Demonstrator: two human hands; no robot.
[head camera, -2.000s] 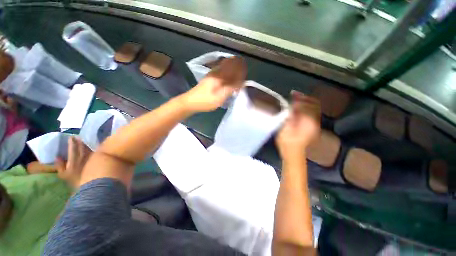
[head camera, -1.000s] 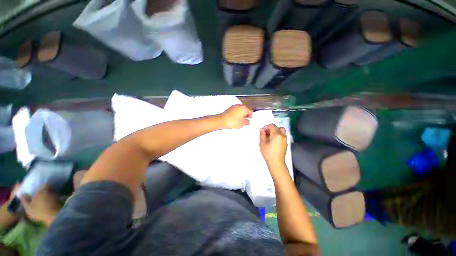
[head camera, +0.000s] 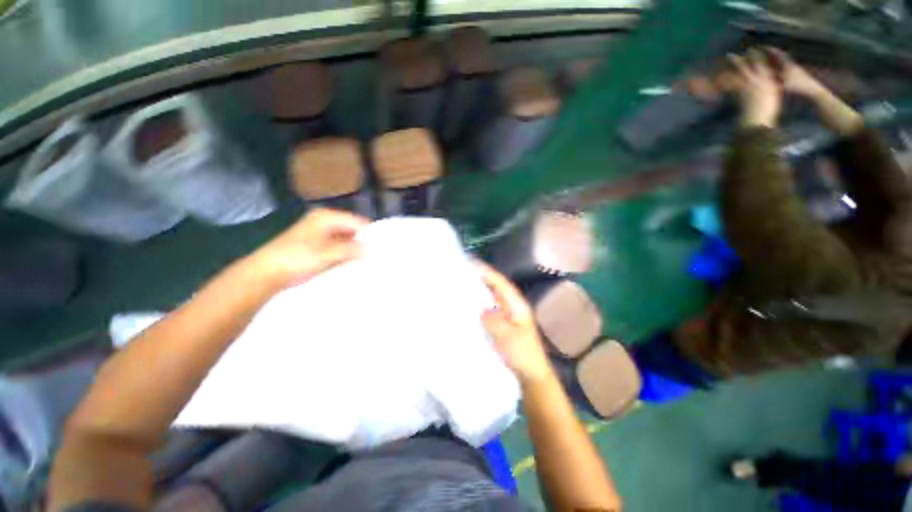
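Observation:
A white bag (head camera: 400, 270) lies over the white bag stack (head camera: 310, 370) before me; the picture is too bright to tell single bags apart. My left hand (head camera: 325, 243) holds the bag's upper left edge. My right hand (head camera: 510, 325) is at its right edge, fingers bent against it; its grip is partly hidden. Two bagged units stand at the upper left, one with a brown end in its opening (head camera: 160, 140) and one beside it (head camera: 75, 190).
Bare grey units with wood-look ends stand beyond the bags (head camera: 328, 168). More lie to the right of the stack (head camera: 568, 318). A person in a brown top (head camera: 800, 240) works at the right. A metal-edged rail (head camera: 230, 50) runs along the far side.
The view has swung right, bringing the person in brown into sight. My hands have moved apart, and the bag between them is now raised and spread at its upper edge.

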